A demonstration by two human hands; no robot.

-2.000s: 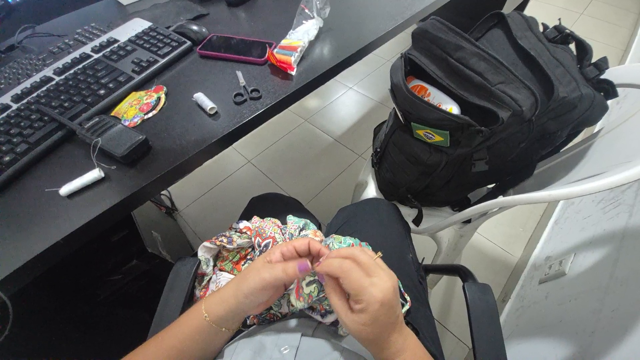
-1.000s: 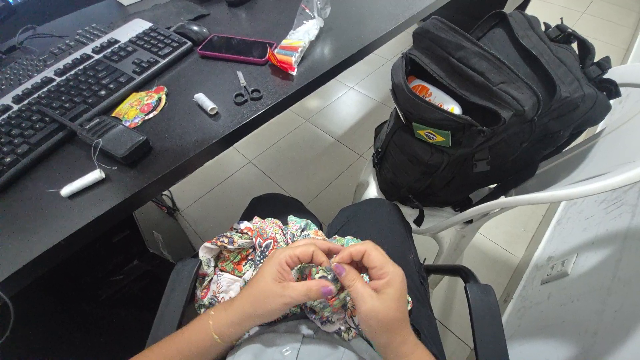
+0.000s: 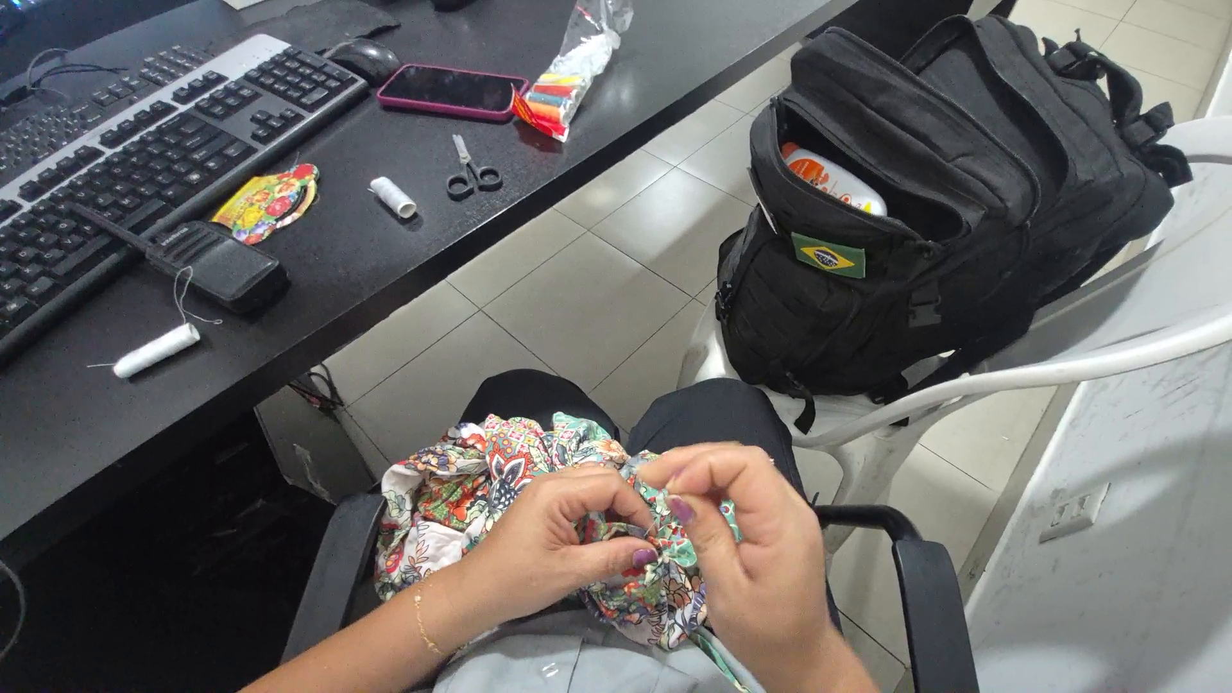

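Observation:
A bunched floral-print fabric [image 3: 500, 467] lies across my lap. My left hand [image 3: 563, 544] pinches a fold of it between thumb and forefinger. Just to the right, my right hand [image 3: 746, 539] has its thumb and forefinger together over the same part of the cloth; a needle or thread there is too small to make out surely. On the black desk [image 3: 337, 250] lie a spool of white thread [image 3: 156, 350] with a loose end, a second white spool [image 3: 394, 197] and small scissors [image 3: 472, 171] with black handles.
Along the desk are a keyboard [image 3: 164, 135], a two-way radio [image 3: 217, 265], a colourful packet [image 3: 265, 202], a mouse [image 3: 364, 60], a phone [image 3: 450, 91] and a plastic bag of coloured items [image 3: 568, 82]. A black backpack [image 3: 857, 289] stands on a white chair [image 3: 1011, 385] at right. Chair armrests [image 3: 890, 525] flank my lap.
My hands have shifted slightly over the fabric. The right hand's fingers have moved from close against the left hand's fingertips to a little apart from them.

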